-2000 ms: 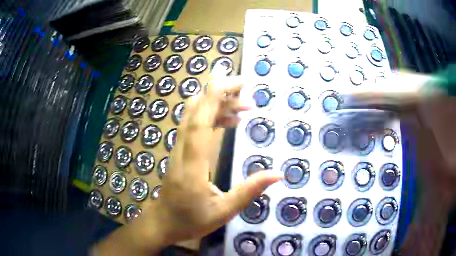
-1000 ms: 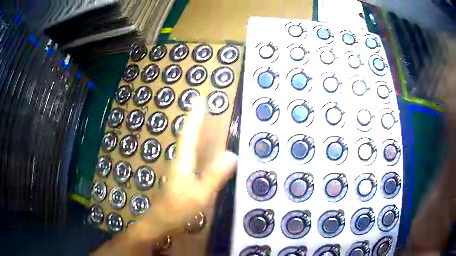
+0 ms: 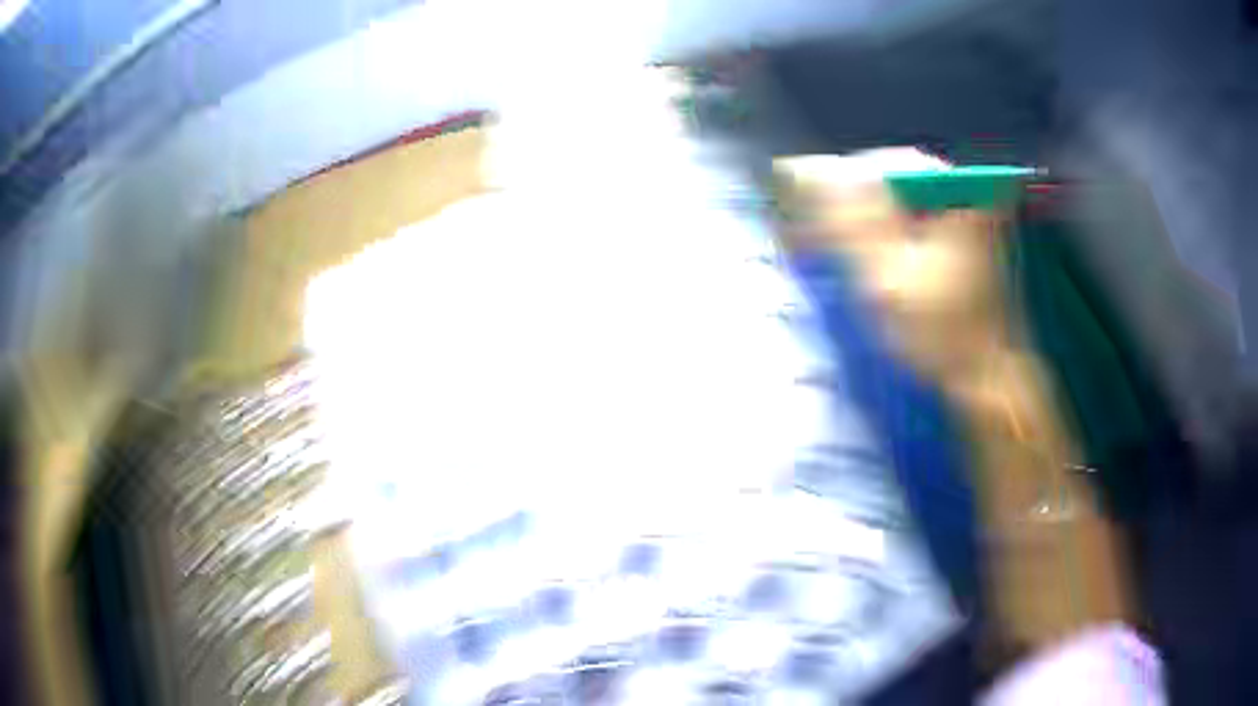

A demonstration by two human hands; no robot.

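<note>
The view is blurred and strongly overexposed. The white tray (image 3: 897, 632) fills the middle, with glare hiding its upper part. Rows of smeared dark speakers (image 3: 679, 643) show in its lower part. My right hand (image 3: 941, 283) is to the right of the tray, raised, with its fingers closed around the green test probe (image 3: 966, 186). The probe is clear of the visible speakers; its tip cannot be made out. My left hand is not in view.
The brown cardboard sheet (image 3: 352, 607) with blurred speakers (image 3: 262, 552) lies left of the tray. A bare tan board (image 3: 331, 207) is behind it. Blue tape (image 3: 904, 414) runs right of the tray. A pale pink cuff (image 3: 1090, 669) shows at the lower right edge.
The camera view has swung and tilted, with heavy blur and glare. My left hand has left the picture from over the cardboard sheet. My right hand with the green probe now shows clearly at right.
</note>
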